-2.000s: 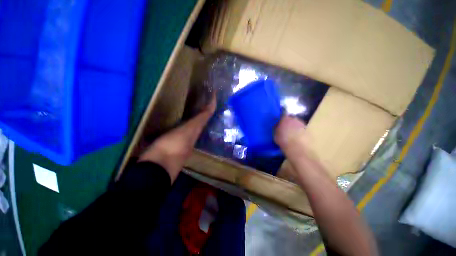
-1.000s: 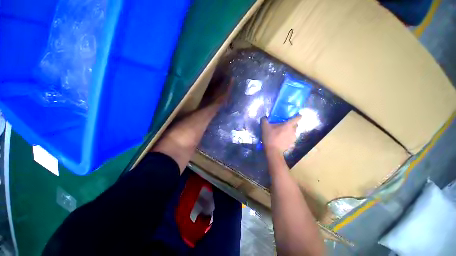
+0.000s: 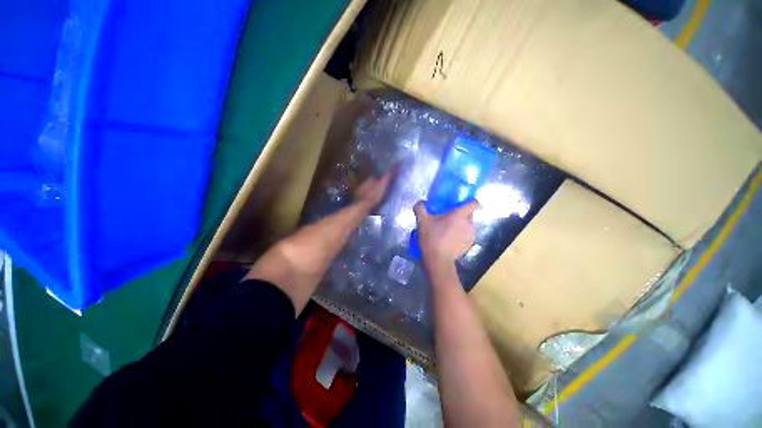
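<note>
An open brown cardboard carton is in front of me, with shiny clear plastic pieces in bulk inside. My right hand grips the near end of a small blue scoop bin, which lies on or in the clear pieces. My left hand is inside the carton to the left of the bin, blurred, with its fingers apart at the pieces. I see nothing held in it.
A large blue tray stands at the left on a green surface, with clear pieces partly in view. A white bag lies at the lower right by a yellow floor line. A red item shows below the carton.
My left hand has moved right, over the pieces. The blue bin, turned about earlier, now lies lengthwise in my right hand. The tray sits further left in the view than one second ago.
</note>
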